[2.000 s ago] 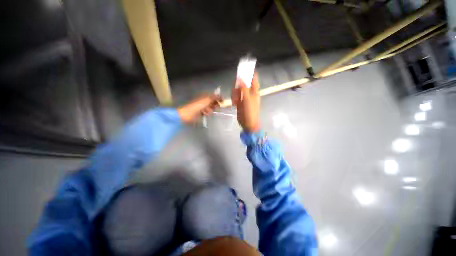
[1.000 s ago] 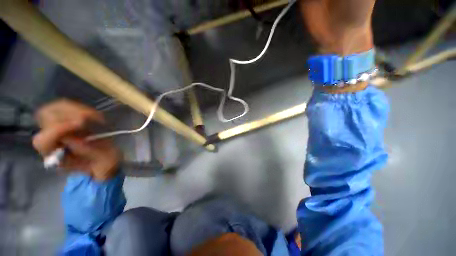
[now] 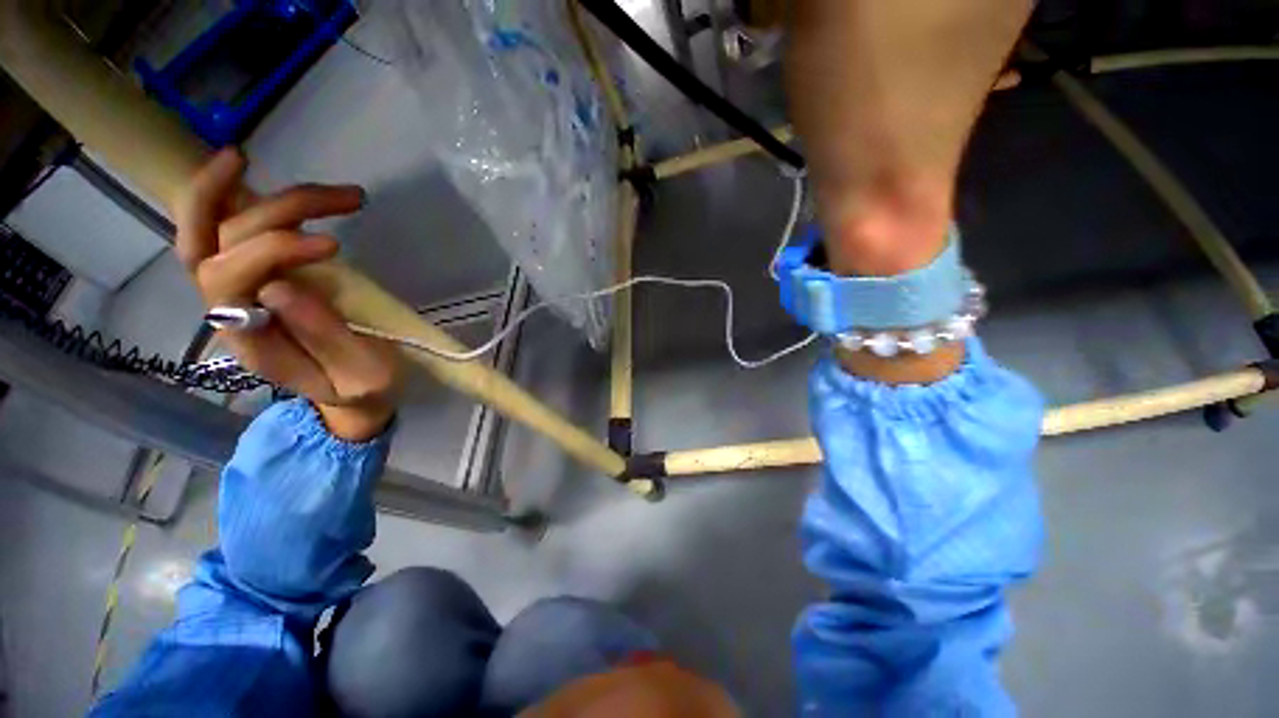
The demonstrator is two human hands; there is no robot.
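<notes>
A blue anti-static wrist strap is around my right wrist, beside a beaded bracelet. A thin white strap cord runs in loose curves from near the strap to my left hand. My left hand is raised at the left, beside a cream tube, closed on the cord's white end, with a pale tip showing between the fingers. Some of its fingers are extended. My right hand reaches up to the top edge. Its fingers are mostly cut off, so its grip is hidden.
Cream pipe-rack tubes with black joints cross in front of my knees. A clear plastic bag hangs at upper centre. A blue frame-like object is at upper left. A black coiled cord and metal rails are at left.
The view has shifted, bringing in the plastic bag and blue object. My left hand appears higher and further right, still on the cord's end. My right hand remains raised at the top.
</notes>
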